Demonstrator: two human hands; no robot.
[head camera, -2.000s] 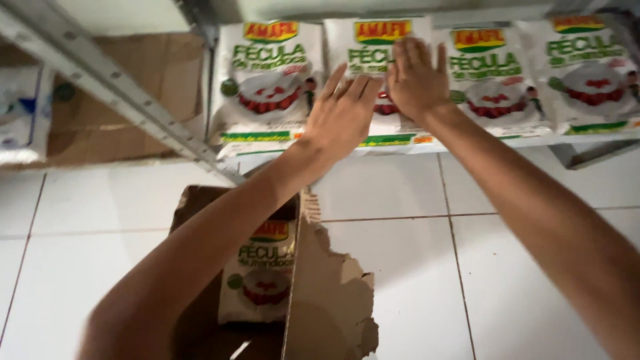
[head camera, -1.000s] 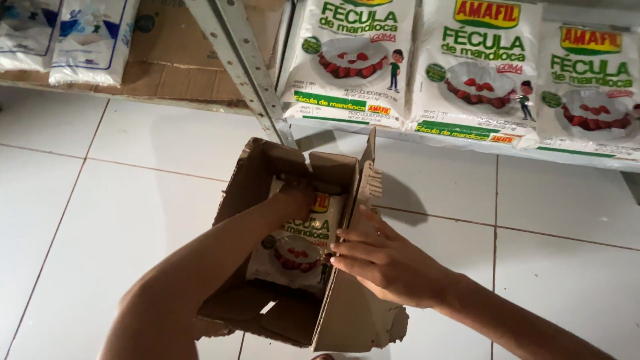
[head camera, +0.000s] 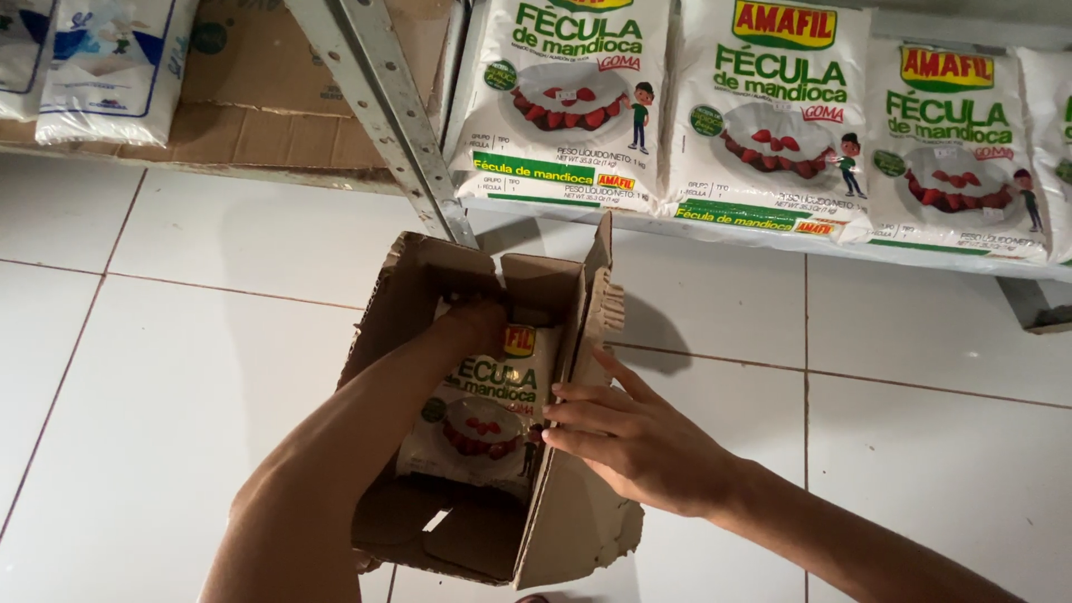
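Note:
An open cardboard box (head camera: 444, 536) with torn flaps stands on the tiled floor. Inside it lies a white plastic bag of cassava starch (head camera: 477, 419), printed in green and red. My left hand (head camera: 479, 325) is down in the box at the bag's top end; its fingers are in shadow, so its grip on the bag is not plain. My right hand (head camera: 632, 431) rests with spread fingertips against the box's right side and folded-out flap. Similar Amafil starch bags (head camera: 569, 100) lie in a row on the low shelf above the box.
A perforated metal shelf upright (head camera: 381, 109) slants down close behind the box. Left of it, white and blue plastic packages (head camera: 113, 71) lie on a cardboard-lined shelf (head camera: 251, 142). The metal edge of the starch shelf (head camera: 754, 243) runs across the upper right.
Two seconds ago both hands were on the starch bags on the shelf; now the left is inside the box and the right at its side. The view has shifted.

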